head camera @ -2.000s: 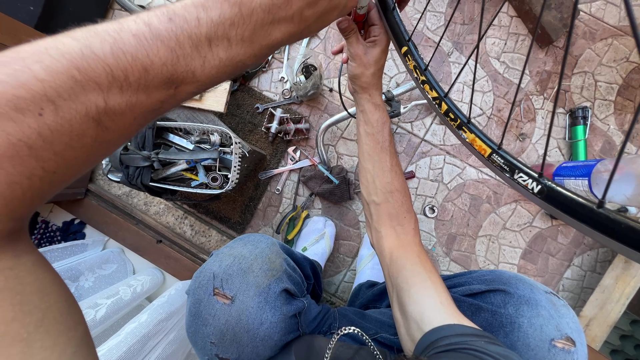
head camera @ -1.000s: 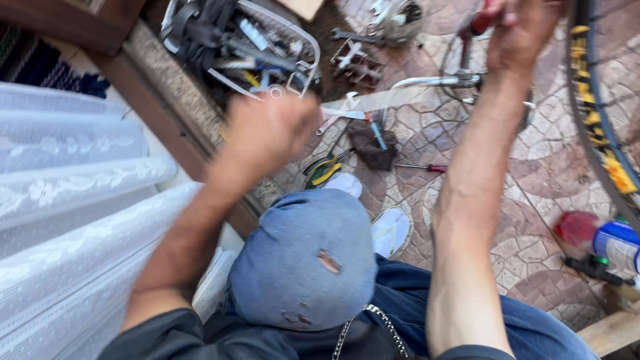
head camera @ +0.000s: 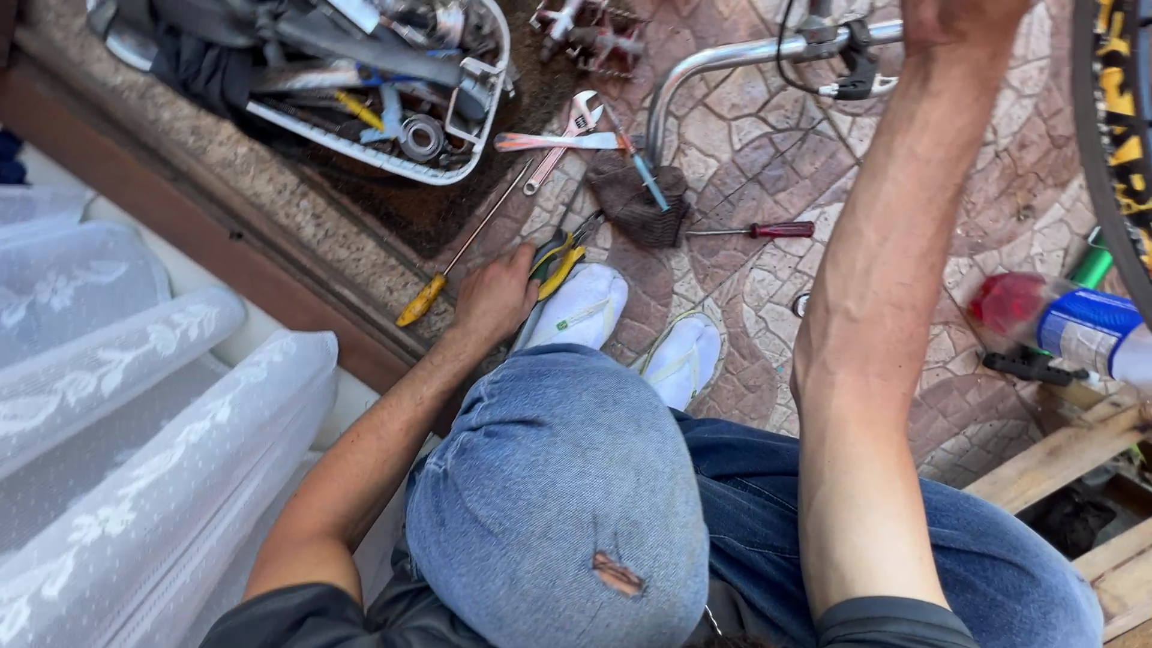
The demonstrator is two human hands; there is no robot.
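Note:
My left hand [head camera: 495, 292] is low over the floor, its fingertips against or just beside the yellow-and-black handles of the pliers [head camera: 553, 263]; whether it grips them is not clear. A screwdriver with a yellow handle [head camera: 421, 301] lies just left of that hand. My right hand [head camera: 963, 22] is at the top edge, mostly cut off, so its fingers are hidden. It is beside the chrome bicycle handlebar [head camera: 711, 61] with a brake lever [head camera: 859, 76]. Farther right is part of a bicycle wheel's tire [head camera: 1102, 171]. An adjustable wrench [head camera: 569, 135] rests near a dark cloth [head camera: 639, 202].
A white plastic basket [head camera: 360, 160] of tools and parts stands upper left. Bicycle pedals [head camera: 598, 40] lie beside it. A red-handled screwdriver [head camera: 781, 230] is on the patterned floor. A blue-labelled bottle [head camera: 1089, 319] and wooden slats [head camera: 1062, 450] are at right; a white lace curtain [head camera: 135, 432] hangs left.
My left hand has moved from near the basket down to the pliers. My right hand is now mostly out of the frame. The view has shifted.

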